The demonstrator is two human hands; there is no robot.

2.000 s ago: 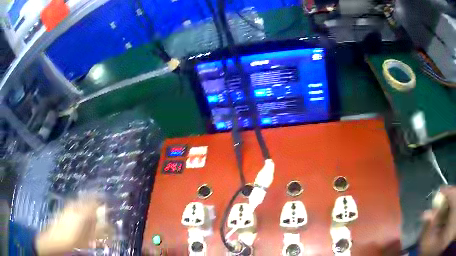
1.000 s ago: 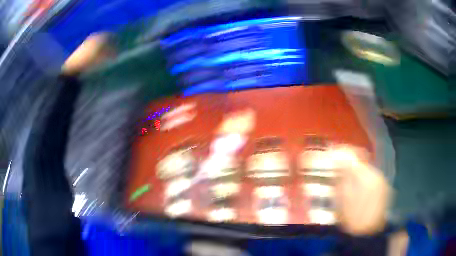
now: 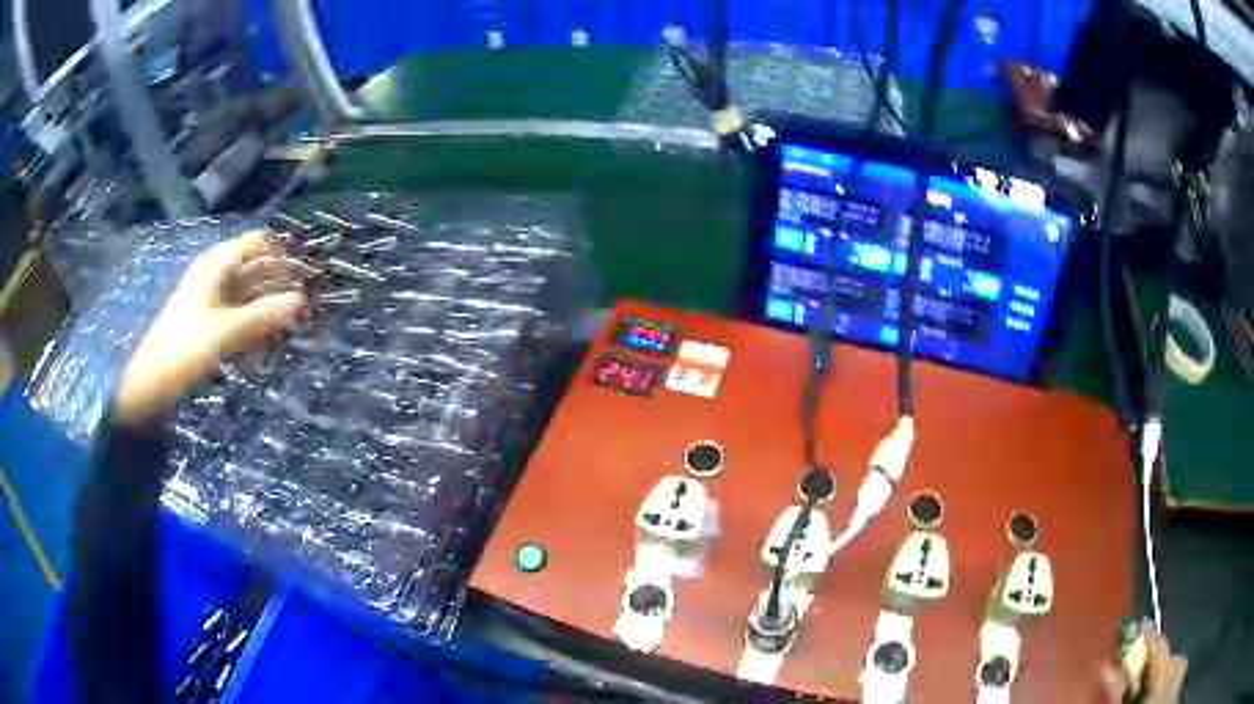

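Note:
My left hand [image 3: 227,323] is over the far left part of the clear blister trays [image 3: 399,399], fingers bent at a small dark thing; whether it grips it cannot be told. My right hand [image 3: 1152,671], low at the right edge and partly cut off, is closed on the pale end of a white cable [image 3: 1150,536]. The red-brown test box [image 3: 784,399] has off-white AC sockets [image 3: 919,567] above round sockets [image 3: 891,657]. A silver-black unit [image 3: 773,626] stands in the second round socket from the left, with a black lead at its top.
The lit display screen [image 3: 908,255] stands behind the box, with black cables hanging in front of it. A white connector [image 3: 891,454] lies over the box. A tape roll [image 3: 1188,341] is at the right. A blue bin [image 3: 296,646] is below the trays.
The view has turned left and sharpened. My left hand has come down from the upper left to the trays. My right hand has moved from over the box's right part to its lower right edge.

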